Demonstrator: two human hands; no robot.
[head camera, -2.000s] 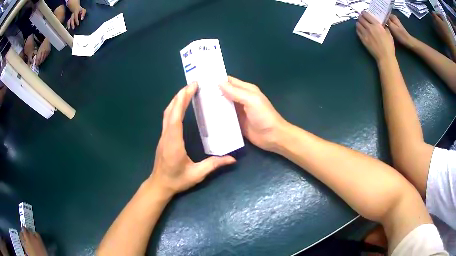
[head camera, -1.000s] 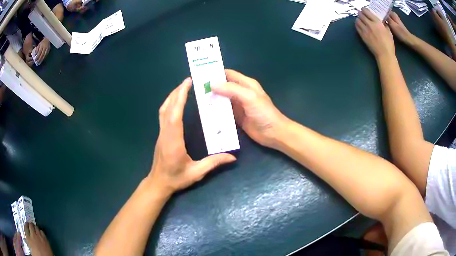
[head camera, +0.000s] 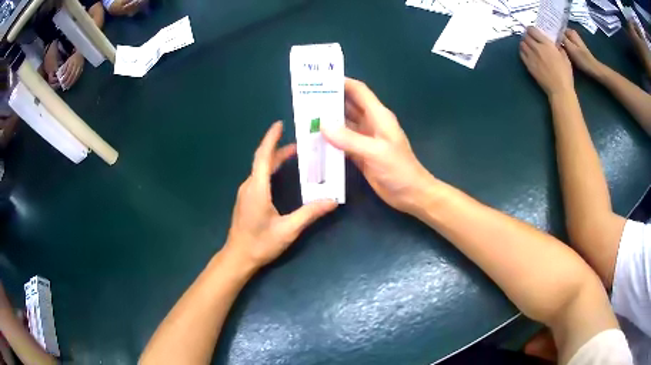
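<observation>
A white product box (head camera: 319, 153) stands tall in the middle of the view, its printed front with a small green mark and dark letters facing me. My right hand (head camera: 382, 146) grips its right side, thumb on the front; the other fingers are partly hidden behind it. My left hand (head camera: 264, 196) is at the lower left, its thumb touching the bottom edge and its fingers spread near the left side. The box's back is hidden.
The dark green table (head camera: 164, 228) carries a creased blank (head camera: 153, 48) at the back left and loose blanks (head camera: 464, 34) at the back right. Tan posts (head camera: 68, 117) stand at left. Another person's hand (head camera: 548, 60) holds printed card at right. Another box (head camera: 41, 314) is at lower left.
The box has turned from its side panel to its green-marked front and shifted slightly right. My left fingers have come away from its upper left edge.
</observation>
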